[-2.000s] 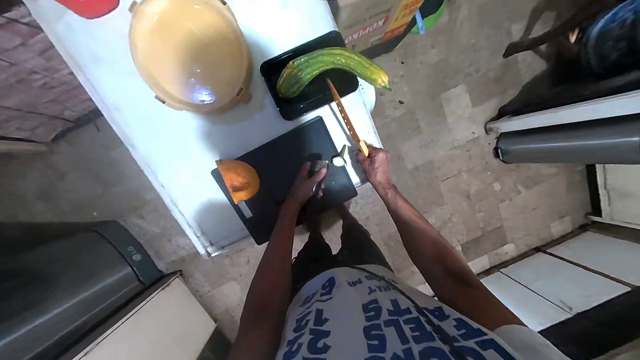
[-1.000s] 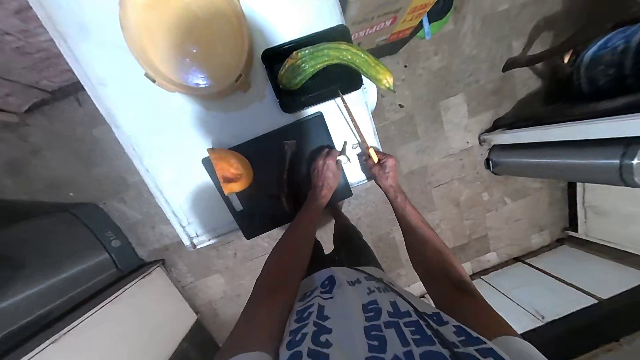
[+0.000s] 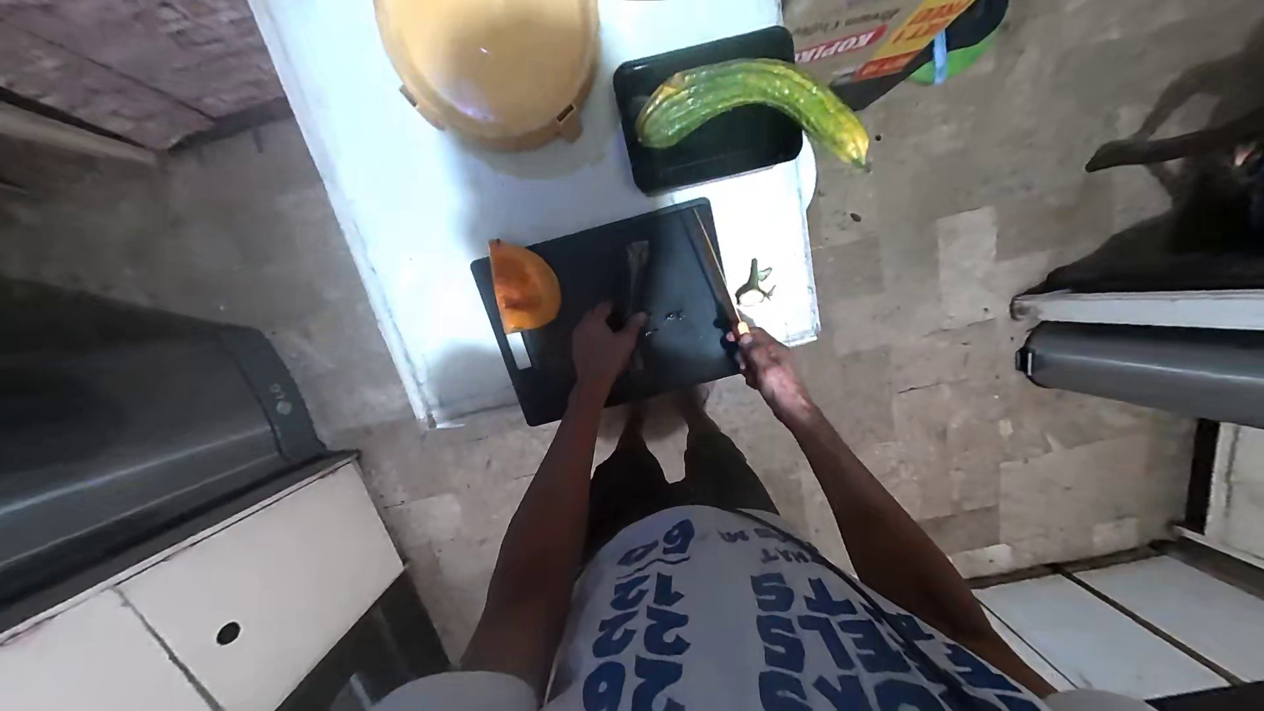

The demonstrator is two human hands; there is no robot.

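My right hand (image 3: 775, 375) grips a knife (image 3: 716, 267) by its yellowish handle, at the board's right edge; the long blade lies over the board's right side. On the black cutting board (image 3: 563, 380), my left hand (image 3: 604, 346) is at the lower middle, with its fingers beside a dark, elongated thing (image 3: 637, 272) that blends into the board. Whether they grip it is unclear. Small bits lie right of these fingers. A cut wedge of orange squash or pumpkin (image 3: 525, 288) rests at the board's left edge. Green stem trimmings (image 3: 755, 281) lie on the white table right of the knife.
Beyond the board, a black tray (image 3: 657, 176) on the white table (image 3: 380, 232) holds a long, curved green gourd (image 3: 750, 89) that overhangs its right side. A large yellow-tan basin (image 3: 494, 74) stands at the upper left. A cardboard box (image 3: 849, 44) is behind the tray.
My left hand has moved left across the board from near its right side. The knife has swung from beside the tray to over the board. The green trimmings now lie apart from my hands.
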